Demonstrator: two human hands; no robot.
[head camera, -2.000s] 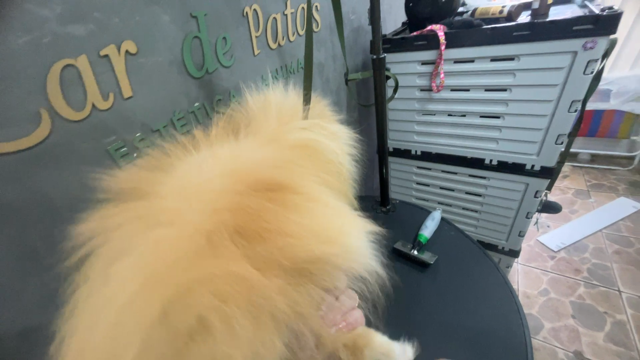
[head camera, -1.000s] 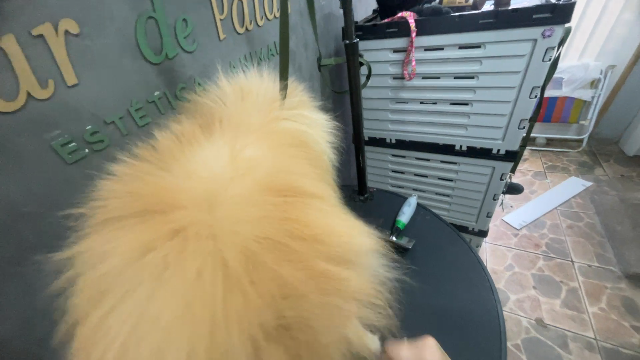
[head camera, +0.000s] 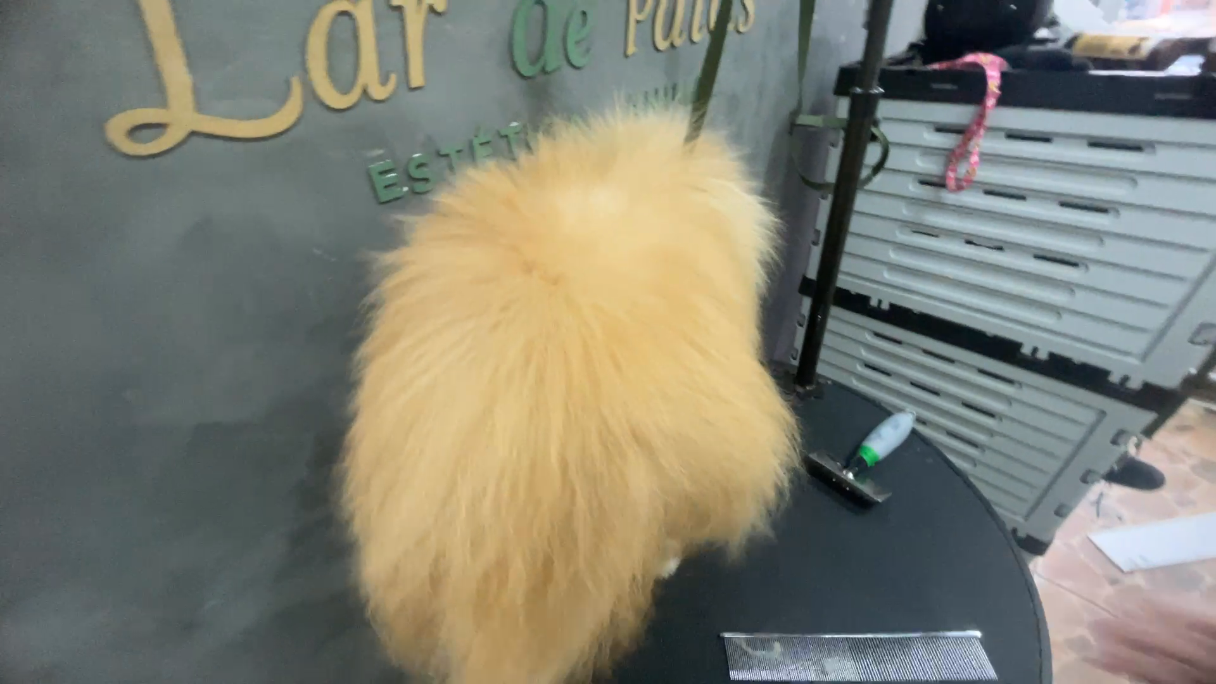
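A fluffy, light orange dog (head camera: 570, 361) stands on the round black grooming table (head camera: 940, 579), its back and rear toward me and its head hidden by fur. A dark green strap (head camera: 711, 71) runs up from its neck area. Right of the dog lies an undercoat rake (head camera: 860, 465) with a grey and green handle. Near the bottom edge a metal comb (head camera: 855, 657) lies flat. My right hand (head camera: 1154, 636) is a blur at the lower right, beyond the table edge and apart from dog and comb; its fingers cannot be made out. My left hand is out of view.
A black upright pole (head camera: 841, 228) rises at the table's far edge. Behind it stand stacked grey plastic crates (head camera: 1007, 237) with a pink patterned strap (head camera: 974, 123) hanging over the top. A grey wall (head camera: 190, 380) with raised lettering is at left. A white board (head camera: 1159, 541) lies on the floor.
A hand that was low beside the dog one second ago is gone from there; my right hand is now farther right, off the table. The comb has come into view. The view has shifted.
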